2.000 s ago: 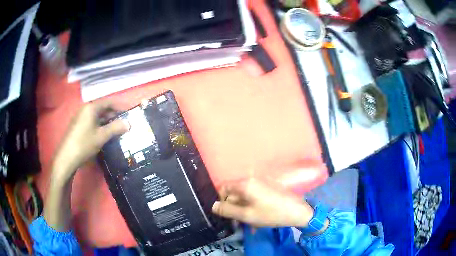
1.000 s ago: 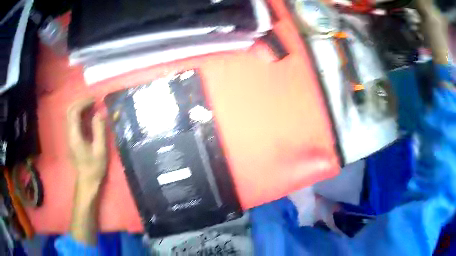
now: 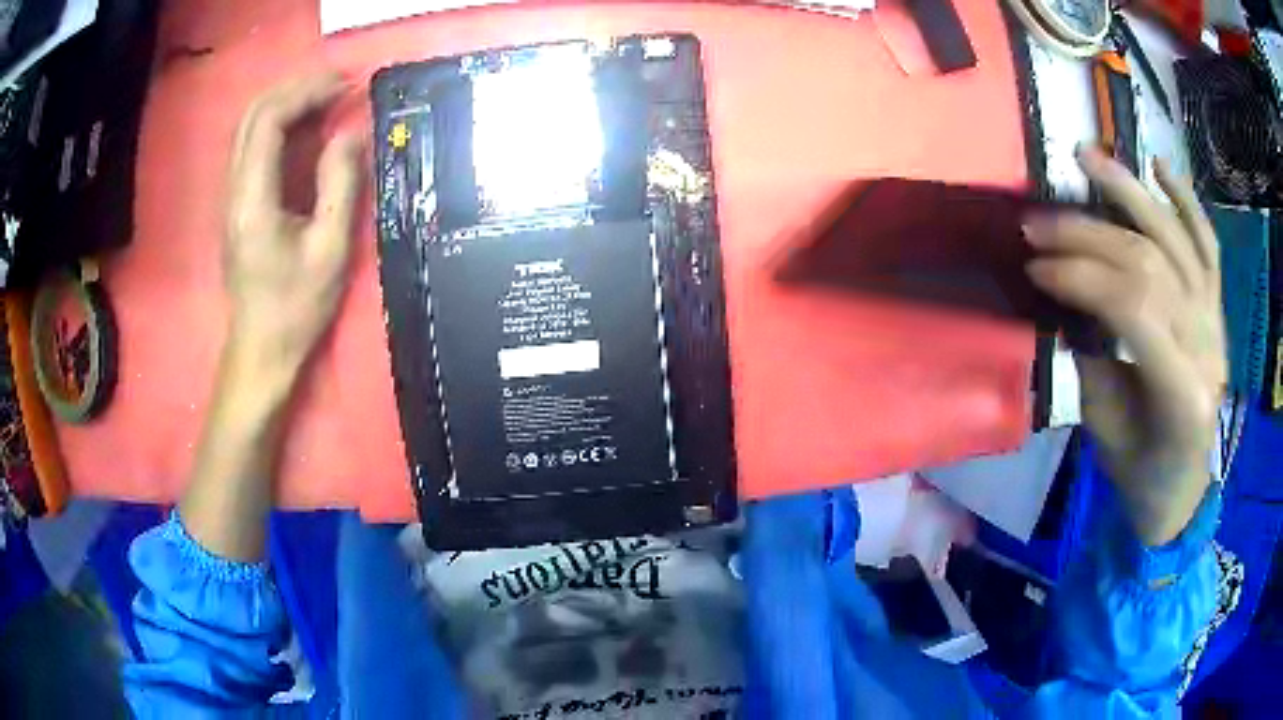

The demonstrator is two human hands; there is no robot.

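The opened tablet body (image 3: 711,352) lies on the red-pink mat in the middle, upright to my view. Its black battery pack (image 3: 556,422) has white print and a white label, and the metal shield (image 3: 538,134) above it glares white. My left hand (image 3: 289,232) rests on the mat at the tablet's left edge, fingers curved apart, holding nothing. My right hand (image 3: 1140,281) is raised at the right and holds a dark flat rectangle (image 3: 915,253), perhaps a pry card, blurred and clear of the tablet. My fingers cover its right end.
White sheets (image 3: 605,11) show at the mat's far edge, with a small dark block (image 3: 940,35) beside them. A tape ring (image 3: 73,345) lies at the left. A tape roll (image 3: 1062,17) and an orange-handled tool (image 3: 1114,106) lie at the upper right.
My right hand has come back from the far right with the dark flat piece in it. The tablet appears straighter and higher in view. My left hand stays beside it.
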